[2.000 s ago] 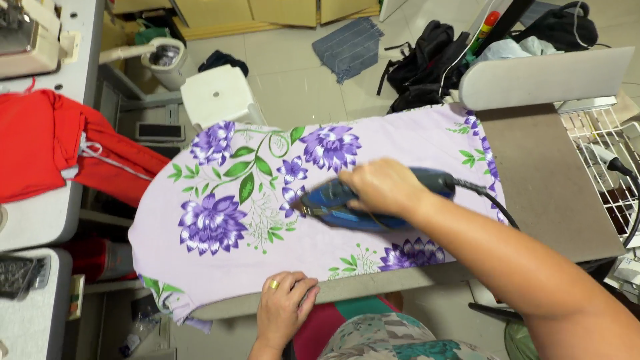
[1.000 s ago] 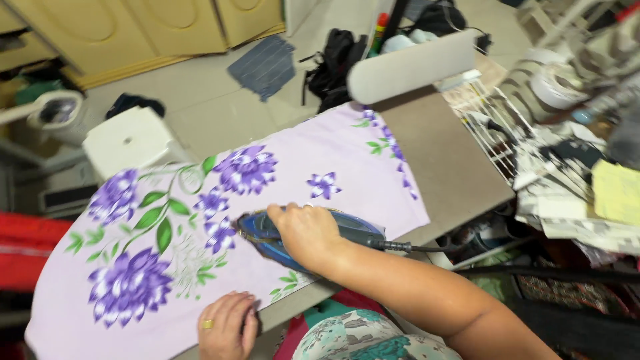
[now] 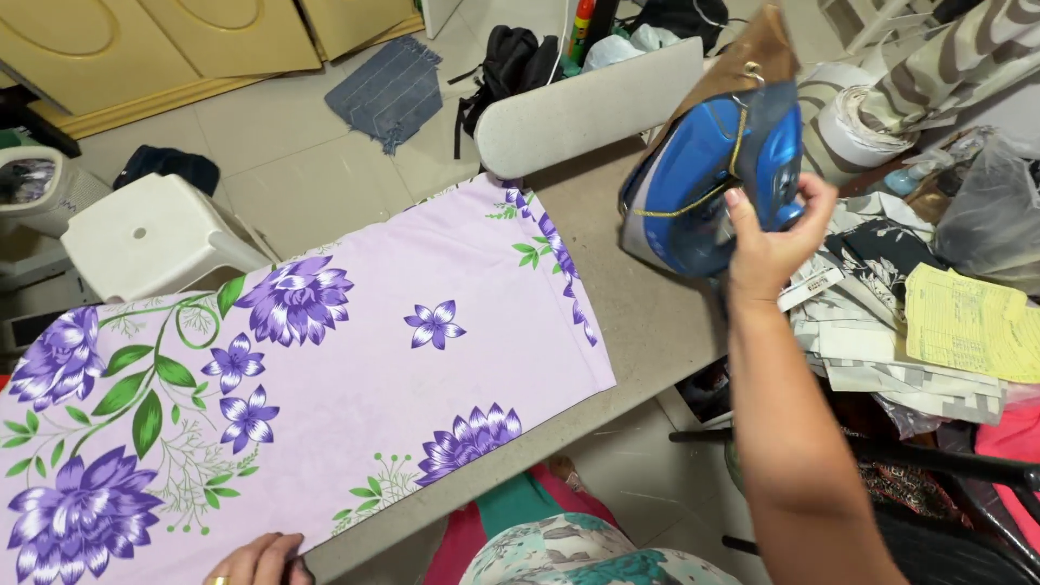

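A lilac cloth with purple flowers and green leaves lies flat over the ironing board. My left hand, with a ring on one finger, rests on the cloth's near edge at the bottom left. At the board's right end, past the cloth, my right hand is at the handle side of a blue electric iron. The iron stands tilted up with its nose pointing away, and a cord or wire with a gold tone runs around its body. My thumb and fingers are spread around the handle, which is partly hidden.
A smaller padded board rises behind the far edge. Folded fabrics and yellow papers lie at the right, below a fabric roll. A white plastic stool stands beyond the board, and a black backpack is on the floor.
My right hand and the iron have moved off the cloth to the board's right end, and the iron is now tilted up. My left hand remains at the cloth's near edge. The view has shifted right.
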